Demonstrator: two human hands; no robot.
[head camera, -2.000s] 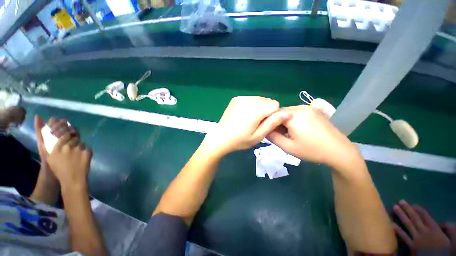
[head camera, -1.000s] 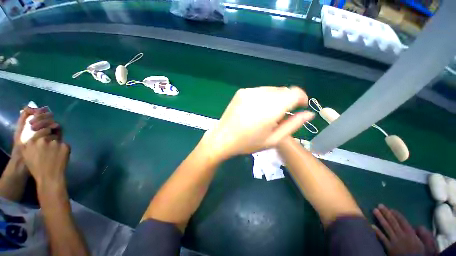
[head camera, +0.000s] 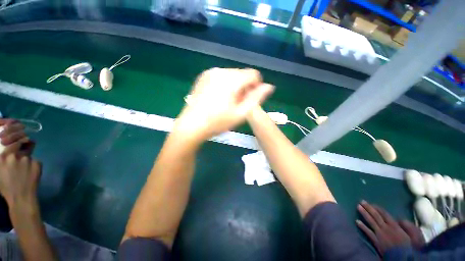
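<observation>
My left hand (head camera: 219, 102) is over the belt, blurred, back towards me and fingers curled. My right arm crosses behind it, and my right hand is almost wholly hidden there. Whether either hand holds something cannot be seen. A small white piece (head camera: 187, 98) shows at the left edge of my left hand. A cream-white oval unit (head camera: 278, 118) lies on the belt beyond my right forearm, its cord trailing right. White slips (head camera: 256, 168) lie on the green surface, partly covered by my right forearm.
An open unit (head camera: 80, 79) and a closed one (head camera: 106, 79) lie left on the belt. A grey post (head camera: 377, 86) crosses at right, with an oval unit (head camera: 384, 151) beyond. Units (head camera: 431, 184) stand in rows at far right. Other people's hands (head camera: 385, 227) are at both sides.
The view has shifted right. My left hand has closed its fingers more. The open unit that lay right of the closed one is gone from its spot. The unit beyond my right forearm now shows.
</observation>
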